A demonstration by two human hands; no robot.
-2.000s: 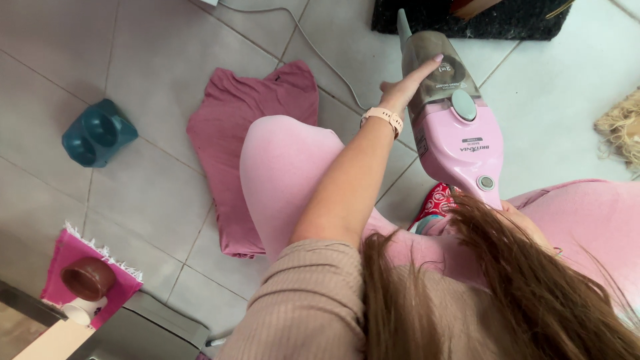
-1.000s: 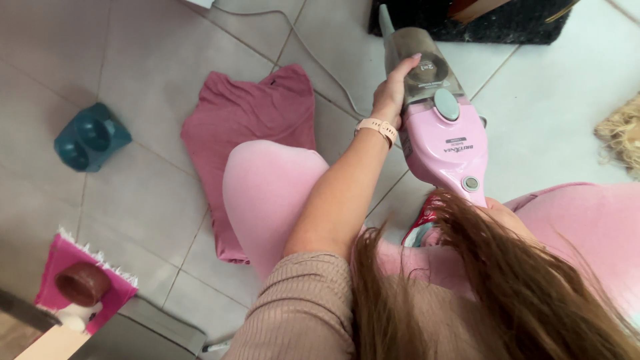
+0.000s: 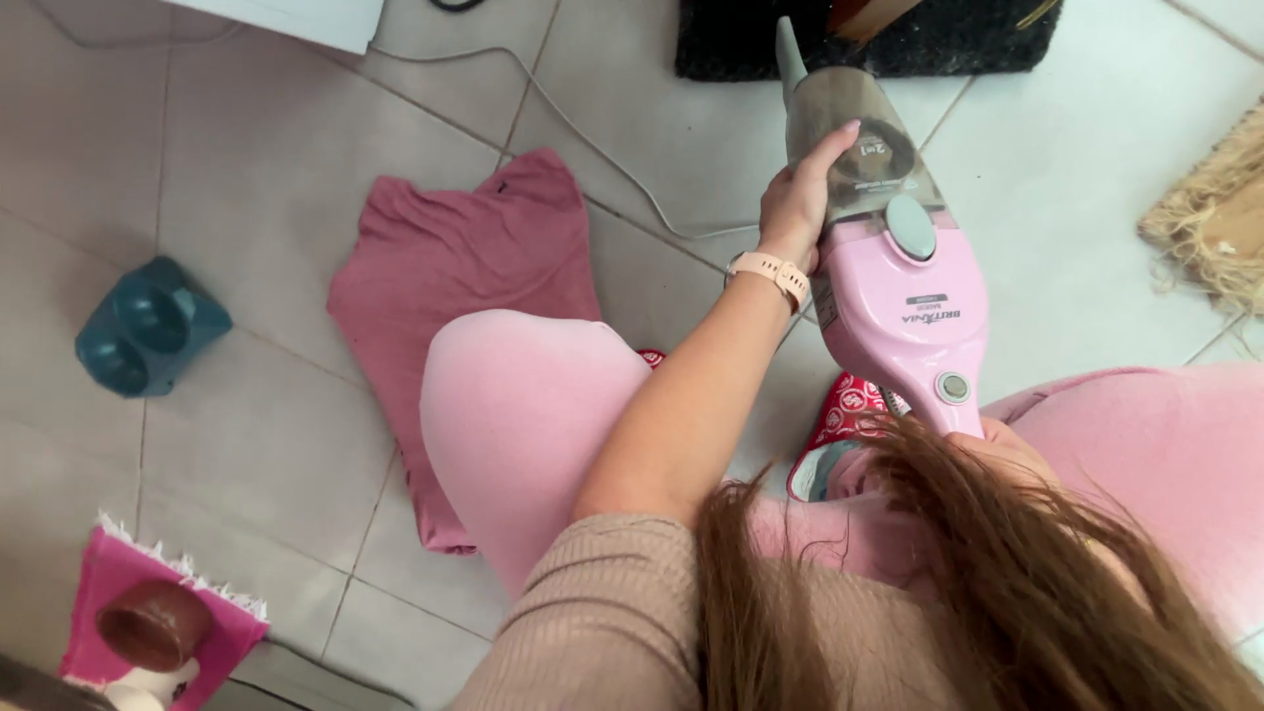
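A pink Britânia handheld vacuum cleaner [image 3: 904,296] with a smoky clear dust cup and a grey crevice nozzle lies across my lap, nozzle toward the top of the view. My left hand [image 3: 805,193] grips the dust cup from its left side, thumb laid over the plastic. At the lower end of the vacuum, my right hand [image 3: 1002,454] is wrapped around the handle, partly hidden by long hair. A mauve cloth garment [image 3: 474,257] is spread on the tiled floor left of my knee.
A teal double pet bowl [image 3: 153,326] sits on the floor at left. A brown bowl [image 3: 153,622] stands on a pink fringed mat [image 3: 99,583]. A white cord [image 3: 592,138] crosses the tiles. A black mat [image 3: 968,49] lies at the top, a frayed beige mat [image 3: 1205,217] at right.
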